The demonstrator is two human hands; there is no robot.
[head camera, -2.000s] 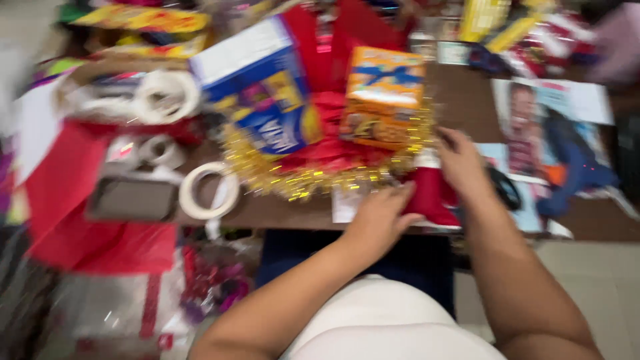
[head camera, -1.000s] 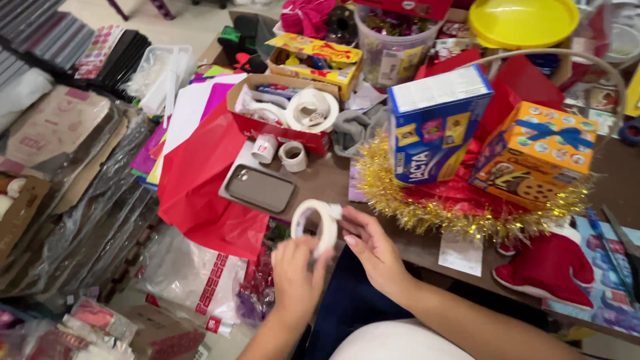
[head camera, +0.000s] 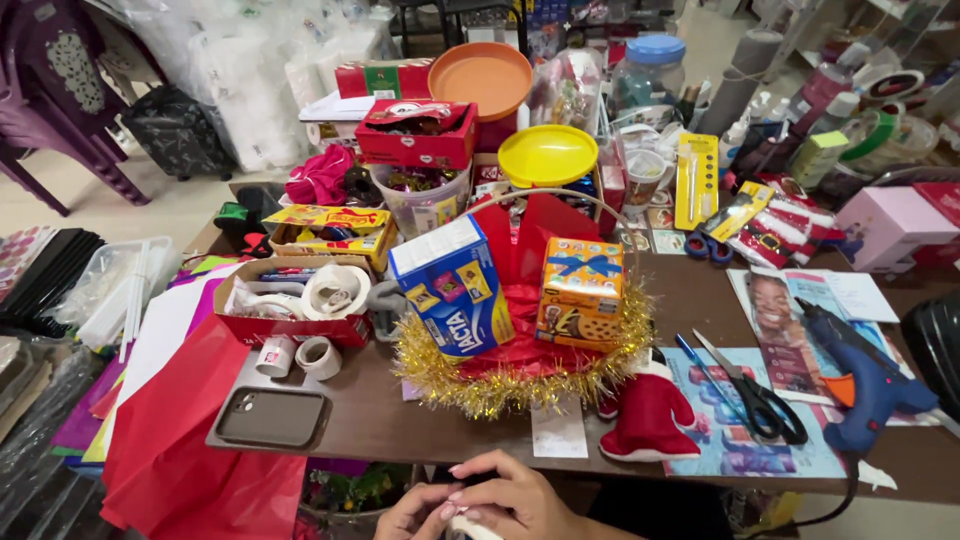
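Both hands meet at the bottom centre, below the table's front edge. My left hand (head camera: 421, 513) and my right hand (head camera: 517, 499) have their fingertips together on a roll of white tape (head camera: 474, 529), partly hidden by the fingers and cut by the frame. Beyond them stands a gift basket with a thin arched handle, gold tinsel garland (head camera: 487, 394) around its rim and red paper (head camera: 517, 352) inside. A blue chocolate box (head camera: 454, 292) leans at its left, and an orange box of cookies (head camera: 581, 294) with a blue bow sits at its right.
A grey phone case (head camera: 271, 417) and small tape rolls (head camera: 319, 358) lie left, near a red cardboard box (head camera: 292, 322). A red plush figure (head camera: 649, 416), black-handled scissors (head camera: 757, 397) and a blue hot glue gun (head camera: 870, 375) are right. Red sheets (head camera: 187, 427) hang over the left edge.
One second ago my hands held the white tape roll above the table edge near the phone case; now they are lower, below the edge. The view has swung right since then.
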